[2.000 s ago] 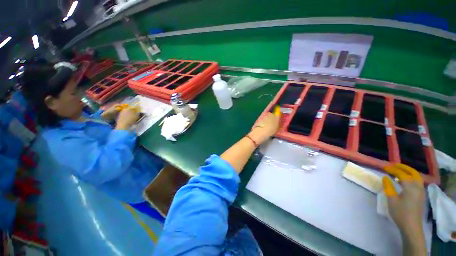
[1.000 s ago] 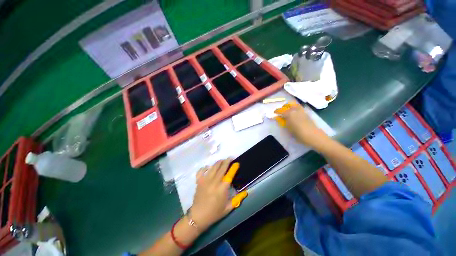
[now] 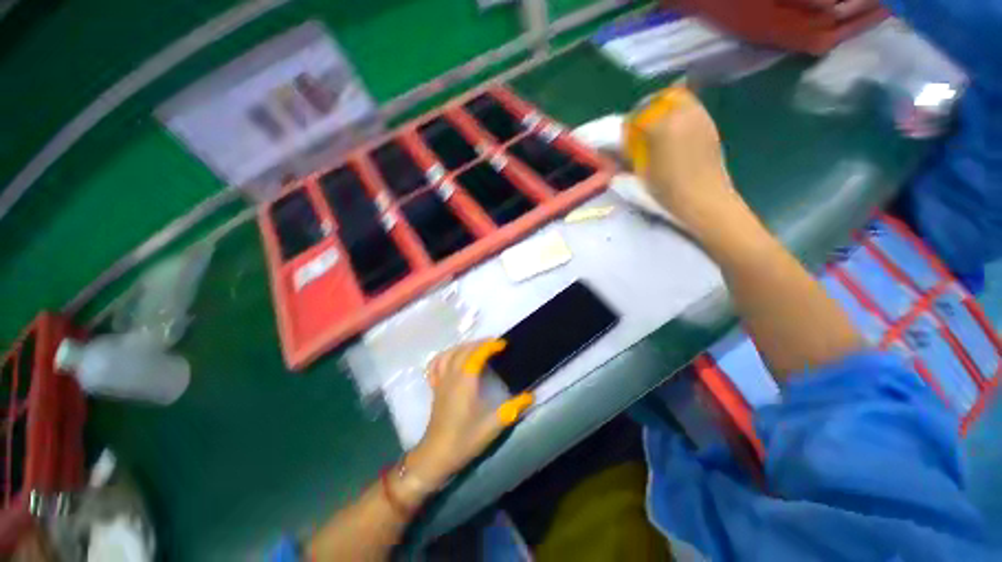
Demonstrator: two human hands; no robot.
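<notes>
A smartphone lies black screen up on the white work mat. My left hand, with orange finger cots, holds the phone's left end between finger and thumb. My right hand is raised beyond the mat's far right corner, over the dispenser's place, fingers curled. It hides the dispenser; blur hides whether it holds a wipe. A pale card and a thin yellowish stick lie on the mat near the tray.
The red phone tray stands behind the mat, its near-left slot without a phone. Clear film lies at the mat's left. A white bottle lies farther left in view. Another tray with light-blue phones is at right. A blue sleeve shows top right.
My right hand has moved from the mat's far right part up and away to the dispenser, now covering it. My left hand stays at the phone's left end. The view has shifted slightly.
</notes>
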